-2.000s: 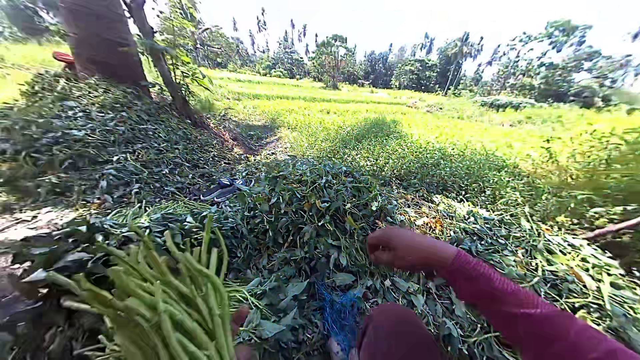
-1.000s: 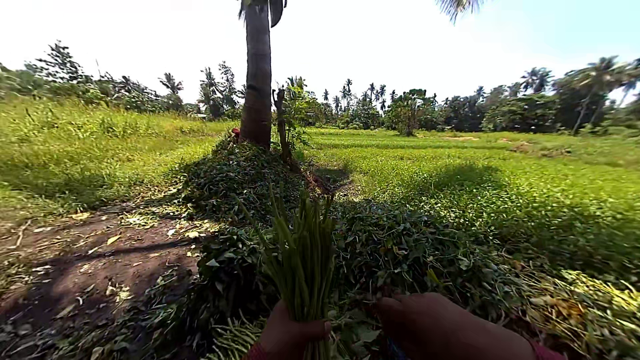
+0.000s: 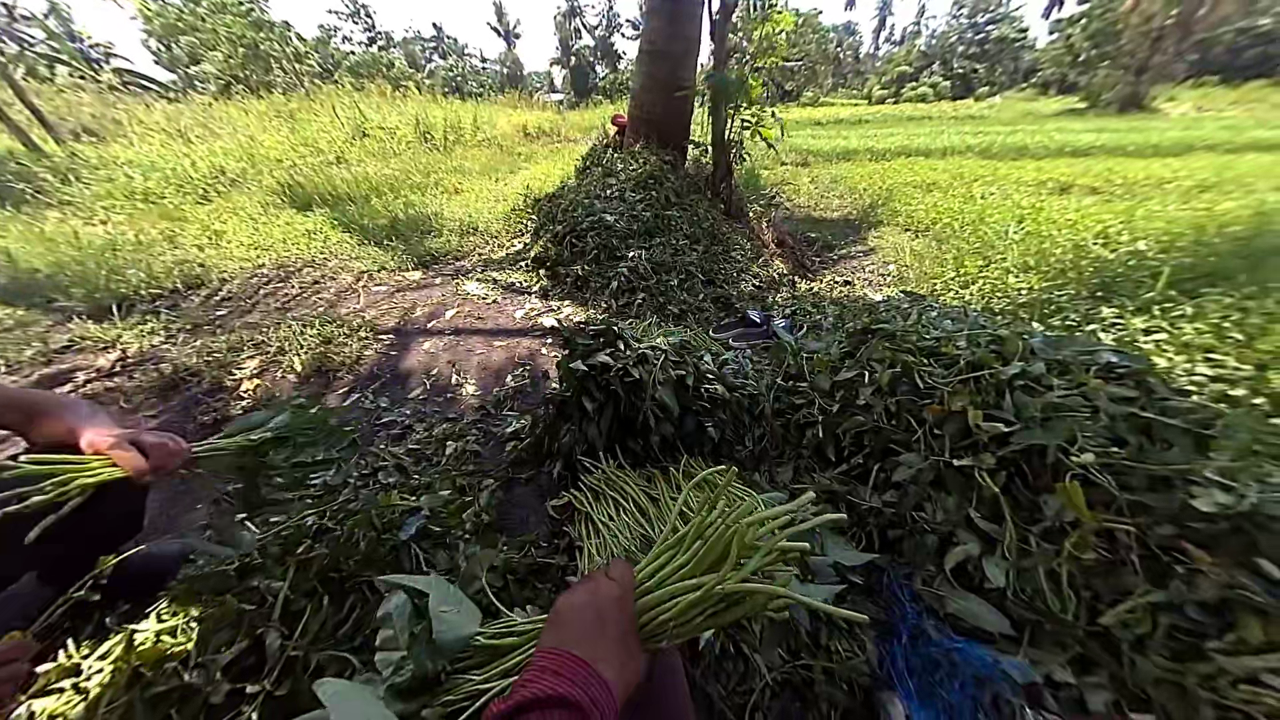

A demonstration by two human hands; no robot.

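My left hand [image 3: 595, 620], in a maroon sleeve, is closed around a thick bundle of long green stalks [image 3: 720, 575]. The bundle lies tilted, its bare stalk ends toward the right and several broad leaves at its lower left. Just behind it, more slender green stalks [image 3: 625, 505] lie in a row on the leafy heap. My right hand is not in view. Blue stringy plastic fibre [image 3: 935, 650] lies to the right of the bundle.
At the left a co-worker's hand [image 3: 135, 450] grips another bundle of stalks [image 3: 65, 475]. Dark leafy cuttings [image 3: 1000, 430] are heaped ahead and right. Black sandals [image 3: 748, 328] rest on the heap. A leaf mound [image 3: 645, 230] stands against a tree trunk [image 3: 665, 80].
The bundle in my left hand has gone from upright to lying tilted with its stalk ends rightward. My right hand has left the view. The view has turned left.
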